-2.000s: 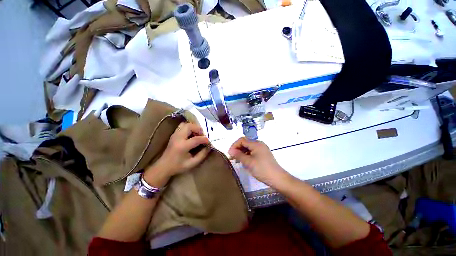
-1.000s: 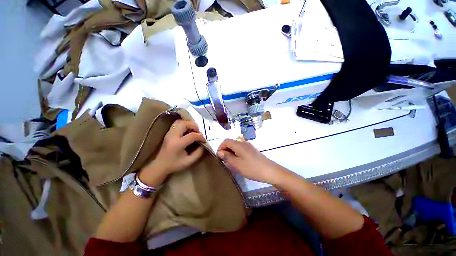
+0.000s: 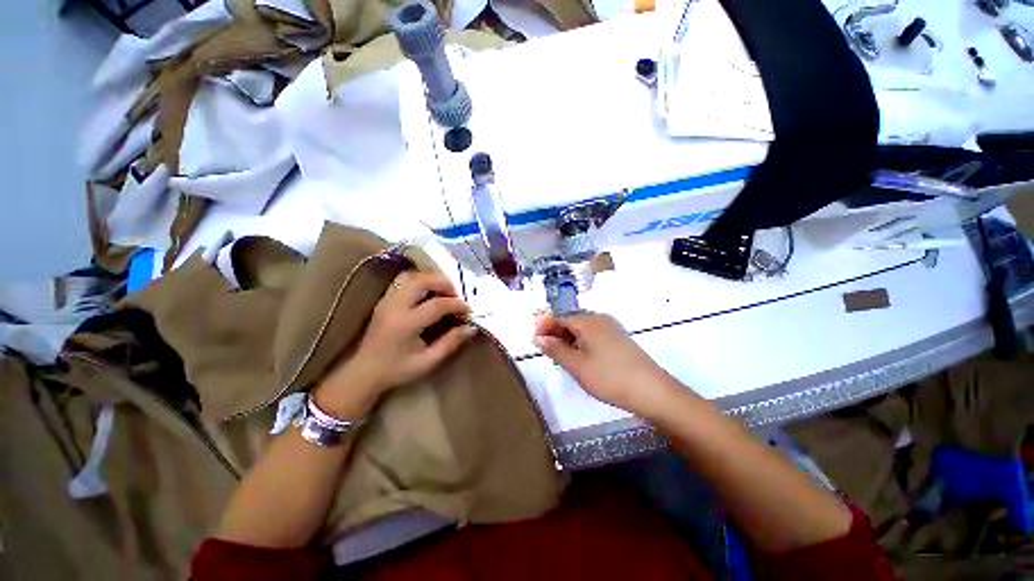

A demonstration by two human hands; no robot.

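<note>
The tan jacket (image 3: 454,443) lies over the front edge of the white sewing machine table and onto my lap. Its zipper (image 3: 524,397) runs as a thin toothed line along the cloth edge. My left hand (image 3: 410,335) rests on the jacket with bent fingers, gripping the cloth beside the zipper edge. My right hand (image 3: 595,352) is off the cloth, right of the zipper and just below the tension dial (image 3: 576,233). Its thumb and fingertips are pinched together; whether they hold a thread is too small to tell.
The white sewing machine (image 3: 567,114) stands behind the hands. A black strap (image 3: 811,114) hangs over it. Heaped tan and white pieces (image 3: 244,125) lie at the back left. Small metal parts (image 3: 981,66) lie at the back right. The ruler-marked table edge (image 3: 794,397) curves right.
My right hand moved left to the zipper edge, then back right, away from the cloth. My left hand stays on the jacket, which has hardly moved.
</note>
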